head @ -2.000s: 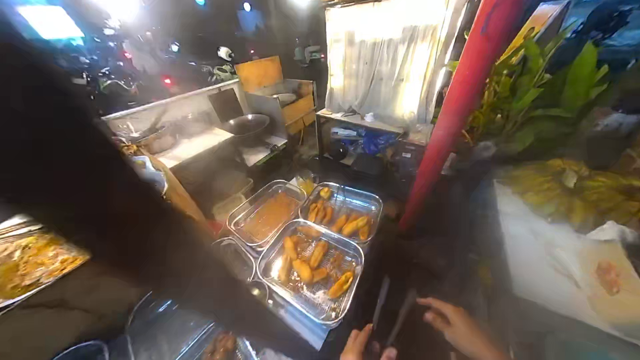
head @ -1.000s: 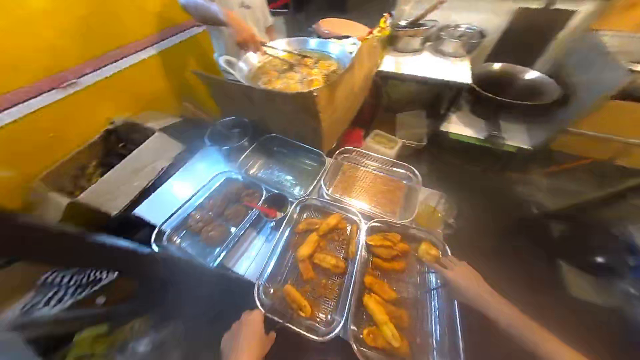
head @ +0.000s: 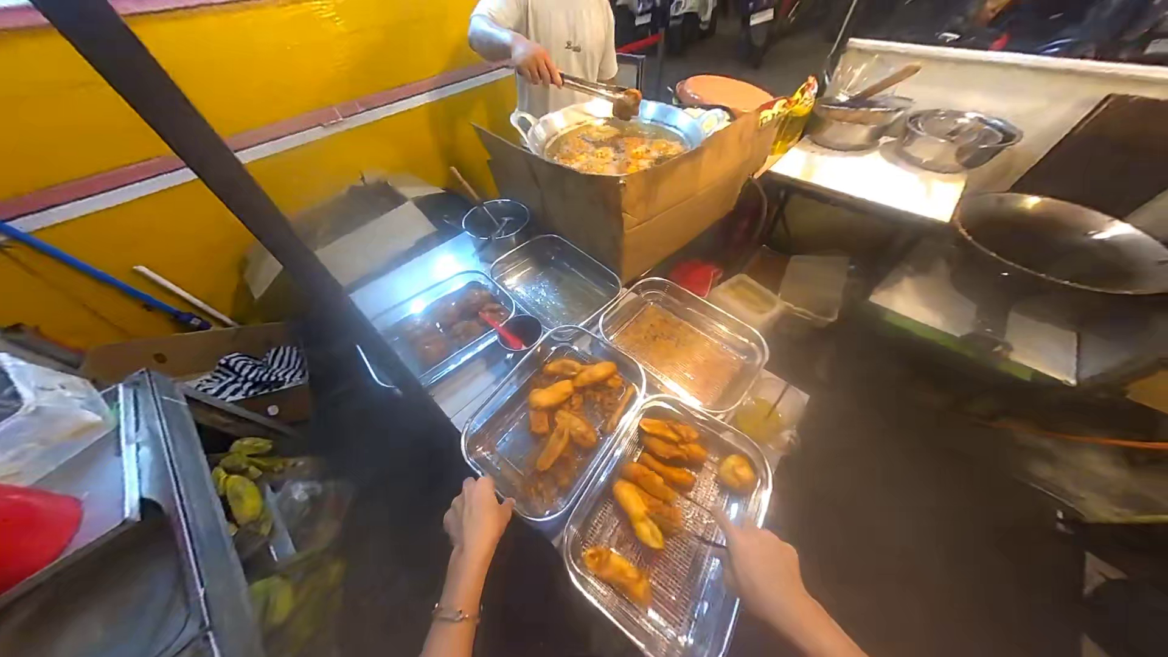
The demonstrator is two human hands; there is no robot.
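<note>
My left hand [head: 478, 518] grips the near rim of a metal tray [head: 474, 429] that holds a heap of fried golden pieces [head: 575, 401]. At the right, my right hand [head: 759, 557] is closed on thin metal tongs [head: 698, 522], whose tips reach among more fried pieces [head: 652, 484]. Those pieces lie on a perforated rack in a second metal tray [head: 577, 538], which sits directly right of the first. One round piece [head: 736, 474] lies apart near that tray's right side.
Behind are a tray of brown crumbs [head: 680, 356], an oily tray [head: 557, 283] and a tray of dark food [head: 452, 324]. A co-worker's hand [head: 537, 62] holds tongs over a wok of hot oil [head: 620, 146]. A dark pole [head: 265, 219] crosses the left; a large wok [head: 1058, 242] stands right.
The view has swung left and down since the earliest frame. My left hand has moved up to the left tray's rim. Fried pieces in the left tray now lie in a tighter heap at its far end.
</note>
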